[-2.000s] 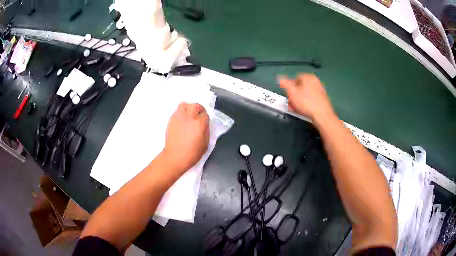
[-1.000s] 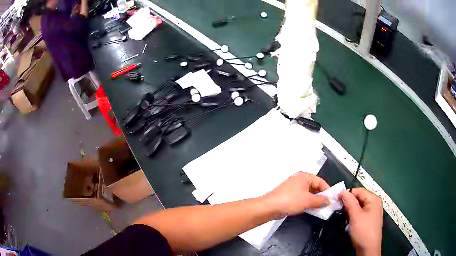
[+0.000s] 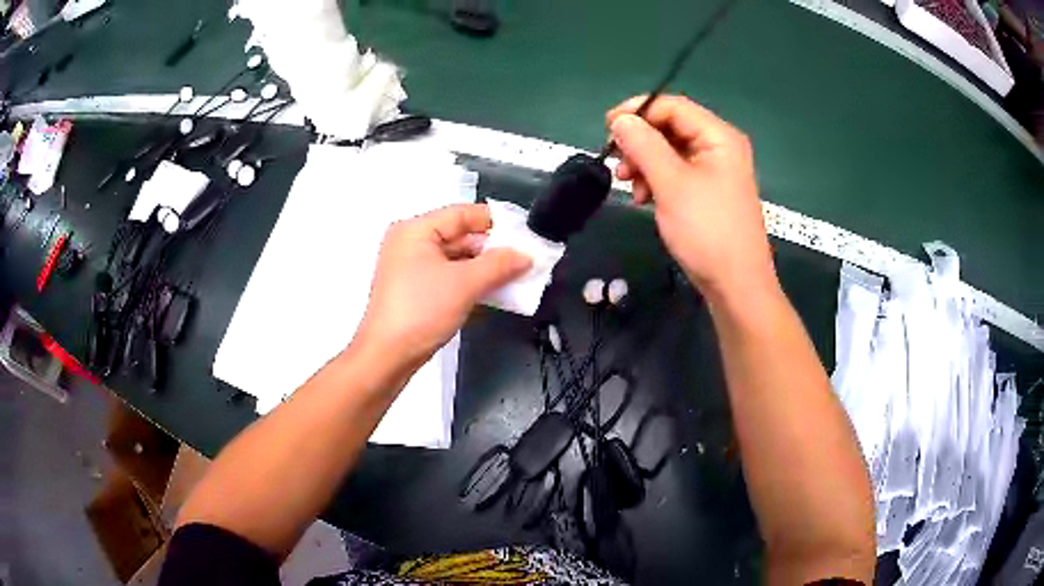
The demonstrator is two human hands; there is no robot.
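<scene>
My left hand (image 3: 429, 280) holds a small white sleeve (image 3: 521, 261) by its near end, at the right side of the white stack (image 3: 321, 252). My right hand (image 3: 693, 177) pinches the thin stem of a black stemmed product (image 3: 570, 197). Its oval body hangs down at the sleeve's upper right edge; whether it is inside the opening I cannot tell. The stem points up and right, past the frame's top edge.
Loose black products (image 3: 550, 441) lie at front centre, and a tangled pile (image 3: 143, 292) lies at left. Packed sleeves (image 3: 922, 401) fan out at right. A cream crumpled wrap (image 3: 332, 69) stands behind the stack. The green conveyor (image 3: 870, 149) runs along the back.
The view has swung right. My right hand now holds the product by its stem with its body raised to the sleeve. The left hand still holds the sleeve.
</scene>
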